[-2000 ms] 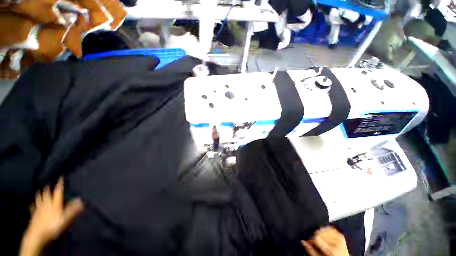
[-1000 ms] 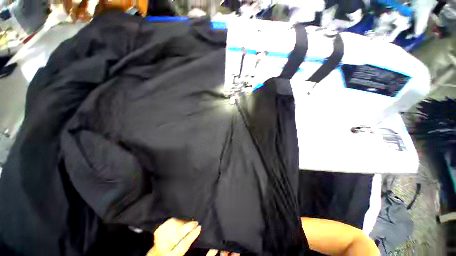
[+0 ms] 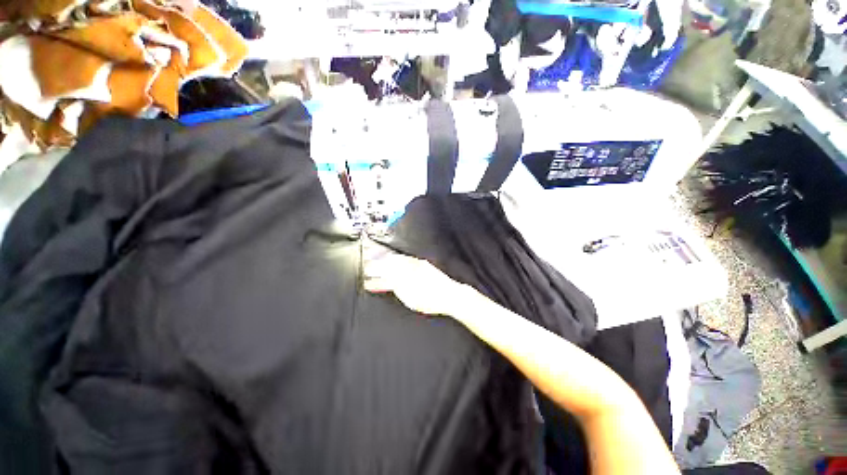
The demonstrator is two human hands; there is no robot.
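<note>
The black garment [image 3: 251, 315] spreads over the left and front of the machine and hangs toward me. The white sewing machine head [image 3: 399, 148] has its lit needle and presser foot [image 3: 364, 223] at its left end, over the cloth. A narrow seam line runs down the garment from the foot. My right hand [image 3: 409, 278] lies on the cloth just in front of the foot, fingertips at the seam; whether the fingers pinch it is blurred. My left hand is not in view.
Brown pieces with white edges [image 3: 111, 60] lie at the upper left. Two black strips [image 3: 441, 148] drape over the head. A dark control panel [image 3: 594, 163] is on its right end. A grey cloth [image 3: 720, 380] lies on the floor at right, below a dark furry pile [image 3: 771, 186].
My right hand has moved up from the lower edge to the presser foot. My left hand has gone out of view. The garment lies flatter, and the view has shifted.
</note>
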